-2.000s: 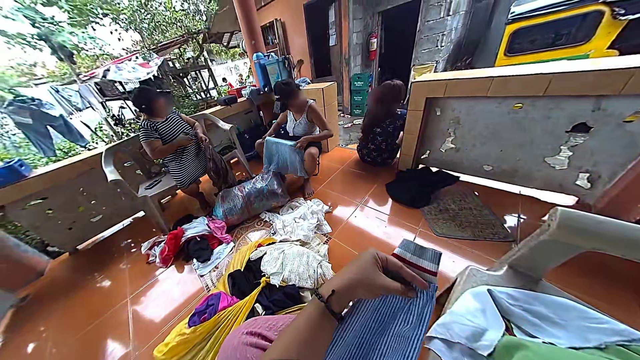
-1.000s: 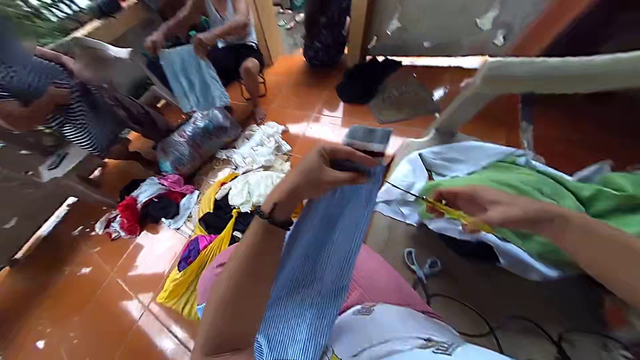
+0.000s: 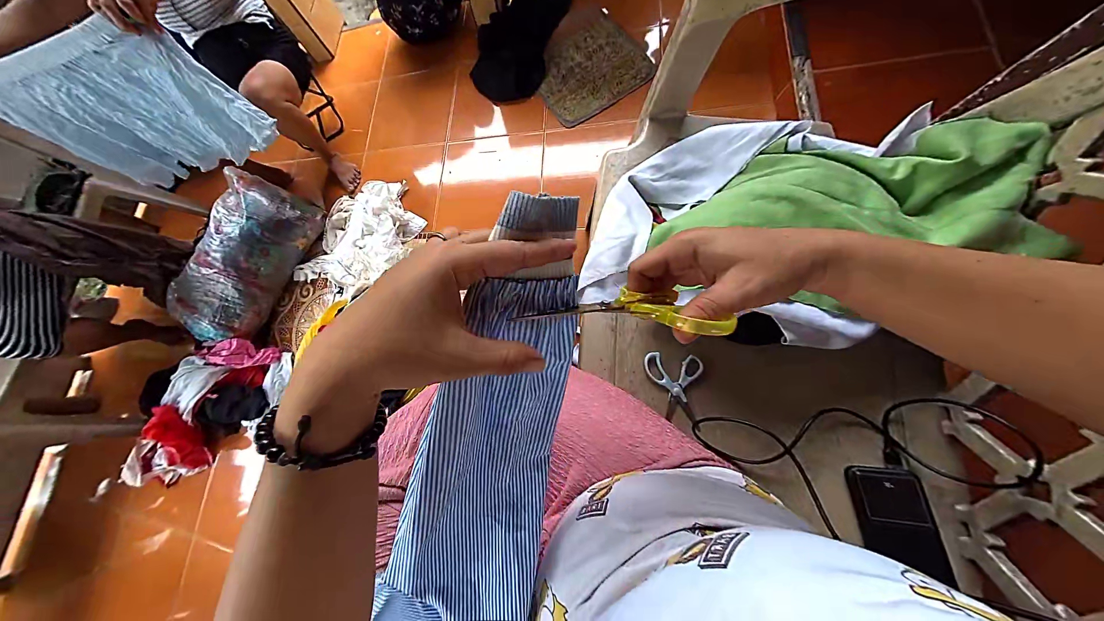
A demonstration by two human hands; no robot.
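A blue-and-white striped garment piece with a ribbed cuff (image 3: 492, 457) lies lengthwise over my lap. My left hand (image 3: 414, 302), with a black bead bracelet at its wrist, holds it near the cuff, fingers over the band and thumb lower down. In my right hand (image 3: 733, 276) are scissors with yellow handles (image 3: 677, 312). Their blades reach left across the striped cloth just below the cuff; whether they pass over or through it I cannot tell. Right of my lap, on the plastic chair, lie green cloth (image 3: 862, 198) and white cloth (image 3: 690, 168).
White-handled scissors (image 3: 674, 375), a black cable (image 3: 811, 423) and a black device (image 3: 901, 517) lie on the chair seat (image 3: 776, 379). Left on the tiled floor are a stuffed plastic bag (image 3: 246, 254) and cloth piles (image 3: 207, 388). Another person holds light-blue cloth (image 3: 129, 95).
The yellow-handled scissors, clear of the striped cloth a second ago, are now across it below the cuff. My right hand, not visible two seconds ago, has come in. The view has tilted down.
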